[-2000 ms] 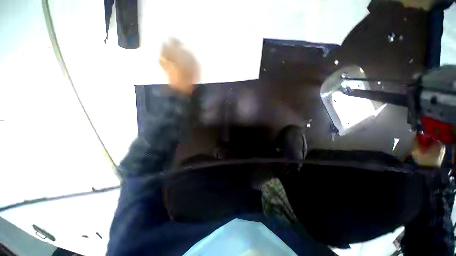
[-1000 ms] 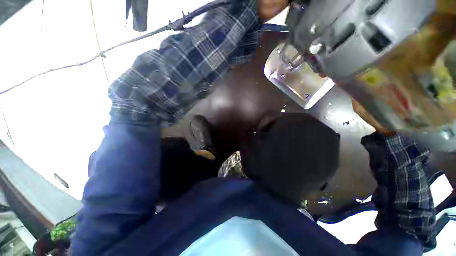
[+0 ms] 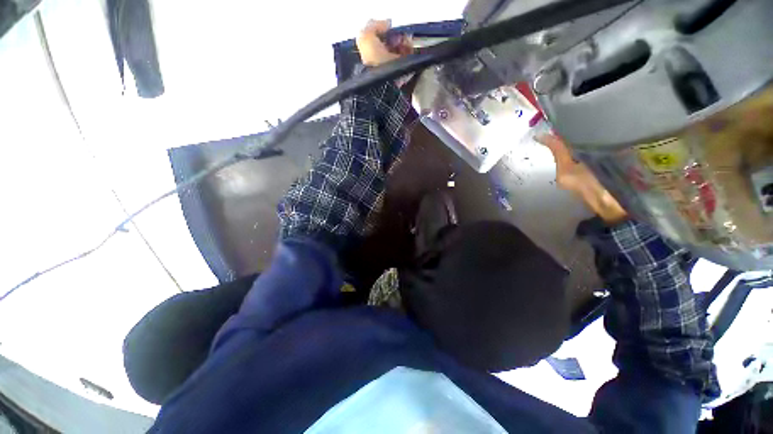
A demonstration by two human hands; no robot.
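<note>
The cutting machine [image 3: 627, 93] fills the upper right, its large grey motor nearest the camera. Its silver base plate [image 3: 481, 127] lies on the dark table below. My right hand [image 3: 585, 180] is at the red machine handle [image 3: 531, 103], partly hidden by the motor. My left hand [image 3: 381, 46] is at the dark edge of the fabric lay [image 3: 436, 29], just left of the machine's foot. Its fingers are bent, and whether they grip the fabric cannot be told. White marker paper [image 3: 254, 68] tops the lay.
A thick black cable [image 3: 364, 78] crosses in front of my left wrist and runs thinner over the paper to the left. Dark flat strips [image 3: 136, 42] lie on the paper at upper left. The brown table [image 3: 254, 191] shows inside a curved cut edge. My knees are below.
The machine has swung across from the right to the upper centre and right. My left hand has gone from the paper to the lay edge beside the foot. The cable now crosses my left wrist.
</note>
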